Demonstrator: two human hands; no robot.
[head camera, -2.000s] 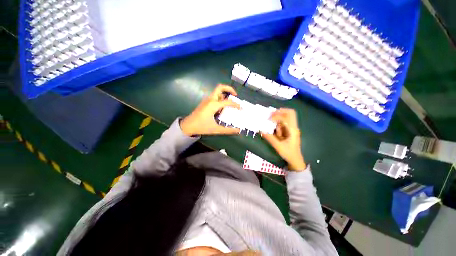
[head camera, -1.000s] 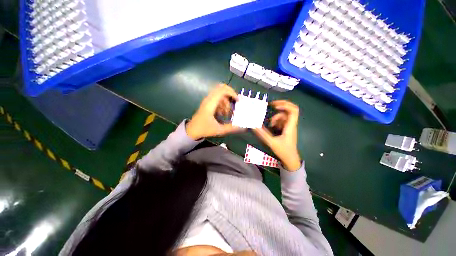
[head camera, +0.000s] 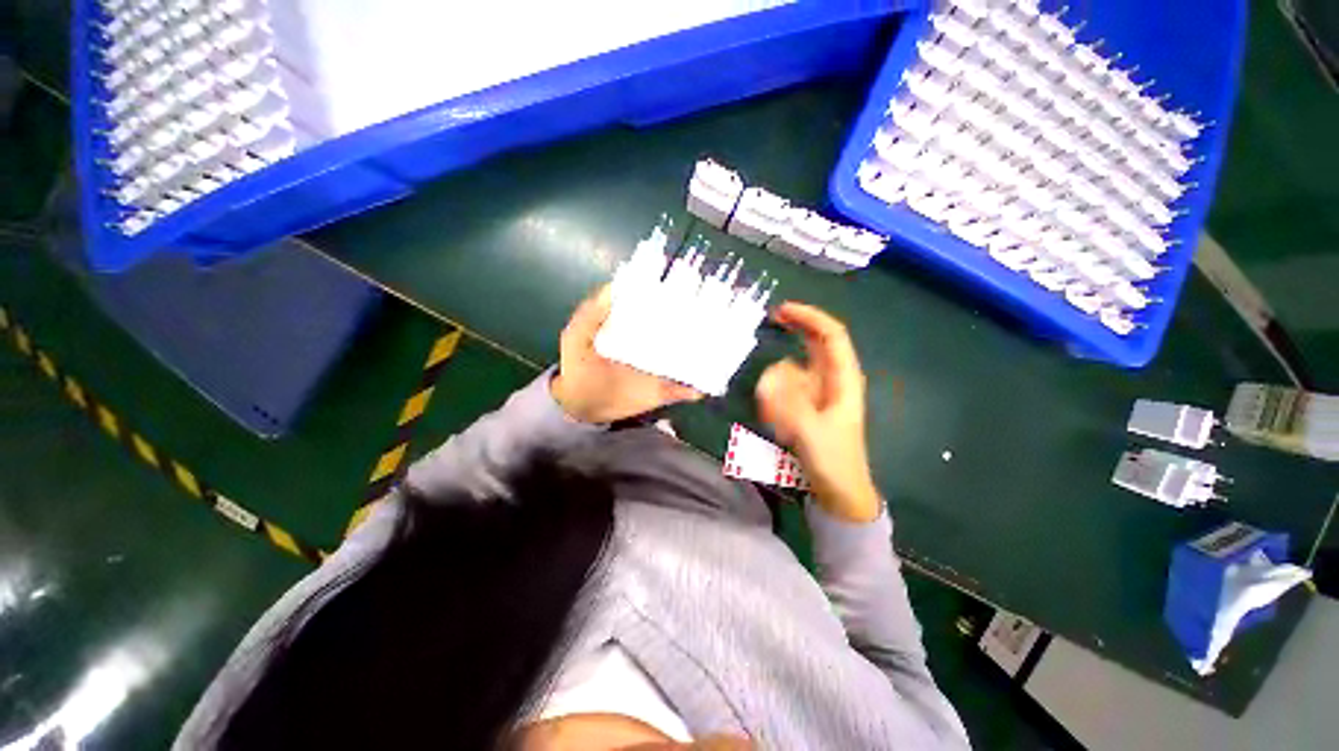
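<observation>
My left hand (head camera: 605, 374) holds a row of several white power adapters (head camera: 679, 320) from below and the left, their pins pointing up and away from me. My right hand (head camera: 818, 404) is just right of the row, fingers bent and apart, holding nothing that I can see. A short row of several adapters (head camera: 786, 223) lies on the green bench top beyond my hands, against the smaller blue tray's near left corner. The red-dotted label sheet (head camera: 762, 458) lies at the bench edge near my body, partly hidden by my sleeve or body.
The large blue tray (head camera: 485, 140) at the upper left has upright adapters at its left end. The smaller blue tray (head camera: 993, 282) at the upper right is packed with adapter rows. Two set-aside adapters (head camera: 1167, 477), a pale labelled bottle (head camera: 1285, 421) and a blue wipes box (head camera: 1222, 587) are at right.
The held adapters have turned and spread from a compact block into a wider row, tilted to the left. My right hand has come off them. The row on the bench has stayed put.
</observation>
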